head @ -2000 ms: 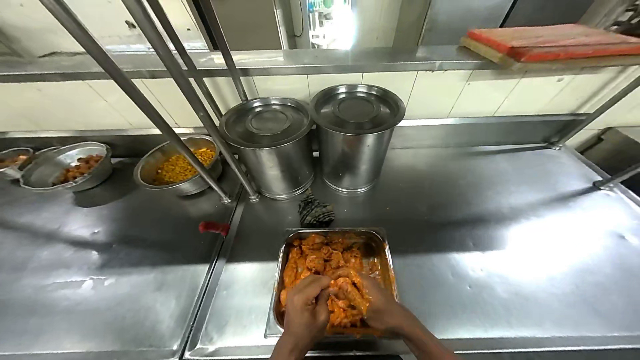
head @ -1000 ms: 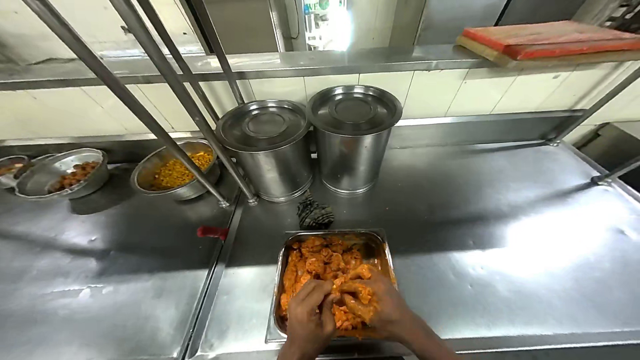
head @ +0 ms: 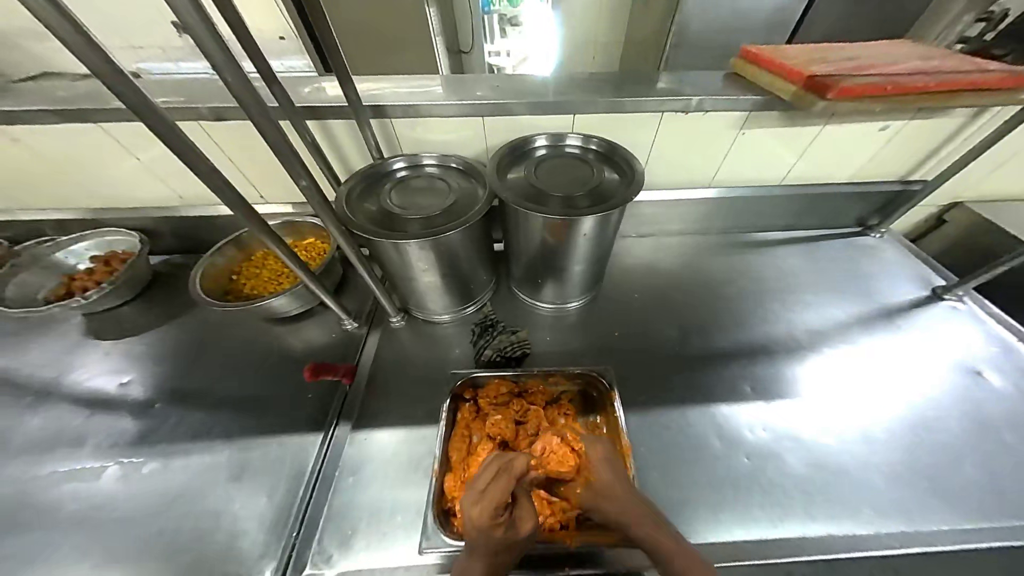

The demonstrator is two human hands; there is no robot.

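A rectangular stainless steel pan [head: 616,400] holds many orange-coated pieces of what looks like raw marinated meat [head: 500,420]. Over its front left part, my left hand [head: 500,500] is closed, with thumb and fingers pinching the edge of one coated piece [head: 556,454]. My right hand [head: 602,480] is on the right side of the same piece, its fingers blurred and partly hidden in the orange coating, so its grip is unclear. A dark patterned cloth [head: 500,340] lies crumpled just behind the pan.
Two lidded steel canisters [head: 432,264] [head: 560,248] stand at the back. To the left are a bowl of yellow pieces [head: 308,300], a bowl of brown pieces [head: 128,284] and a red handle [head: 330,372]. Slanting metal poles [head: 192,164] rise there. Red boards [head: 880,68] rest on the shelf [head: 520,100].
Both hands stay over the pan. The right hand's fingers have shifted lower behind the piece, which now shows more plainly between the hands.
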